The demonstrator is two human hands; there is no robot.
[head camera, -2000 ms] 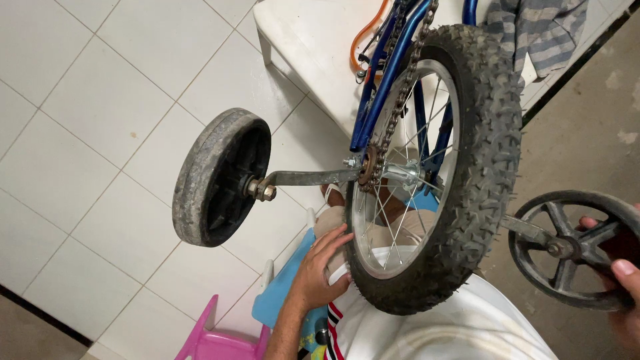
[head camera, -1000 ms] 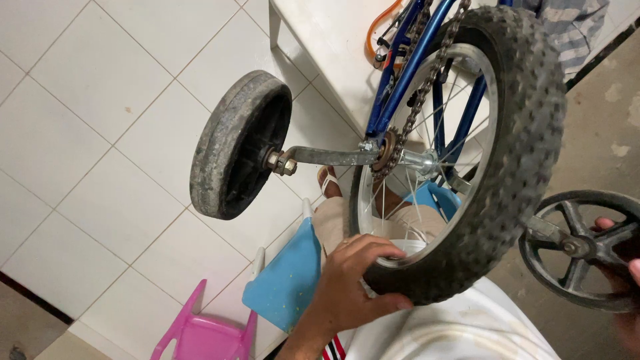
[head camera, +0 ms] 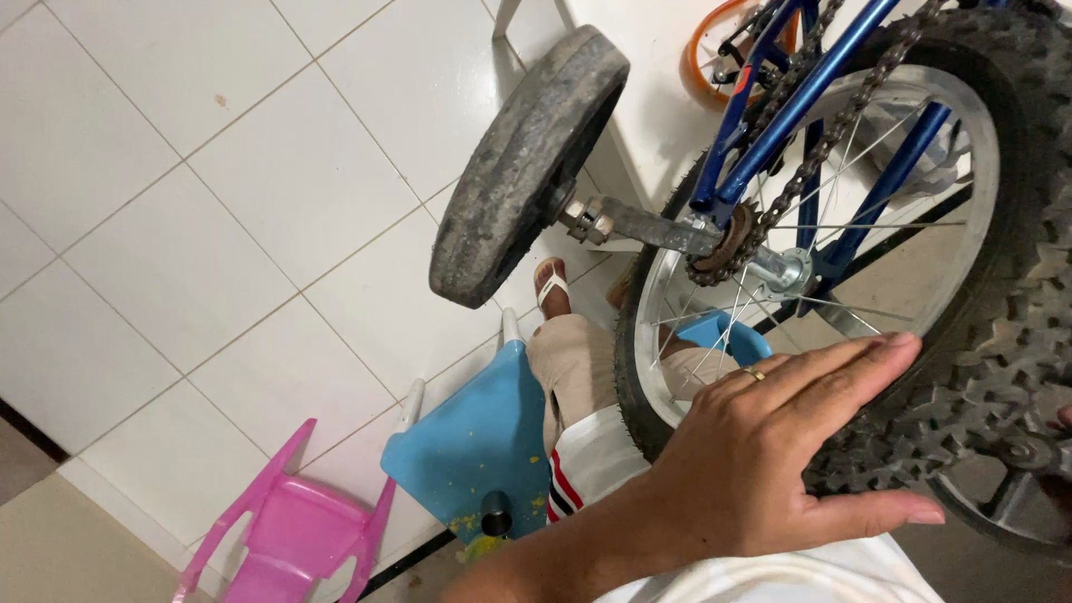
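A child's bicycle with a blue frame (head camera: 804,105) stands before me, its rear wheel's knobbly tyre (head camera: 997,335) at the right. My left hand (head camera: 779,419) lies over the lower side of the tyre and rim, fingers together and thumb spread; how firmly it presses cannot be told. A training wheel (head camera: 528,167) sticks out to the left on a bent metal arm (head camera: 662,233), beside the rusty sprocket (head camera: 724,251) and the chain (head camera: 863,100). The second training wheel (head camera: 997,502) is at the lower right. My right hand (head camera: 1062,419) shows only as fingertips at the right edge.
A white surface (head camera: 649,109) under the bicycle holds an orange cable loop (head camera: 693,71). A blue table (head camera: 469,435) with a dark metal tube (head camera: 496,513) and a pink plastic chair (head camera: 293,528) stand on the tiled floor (head camera: 243,226). My sandalled foot (head camera: 552,285) is below.
My left hand has moved right, from the rim's lower left side to across the tyre. My right hand, earlier at the right training wheel, is now mostly out of view. The view is closer.
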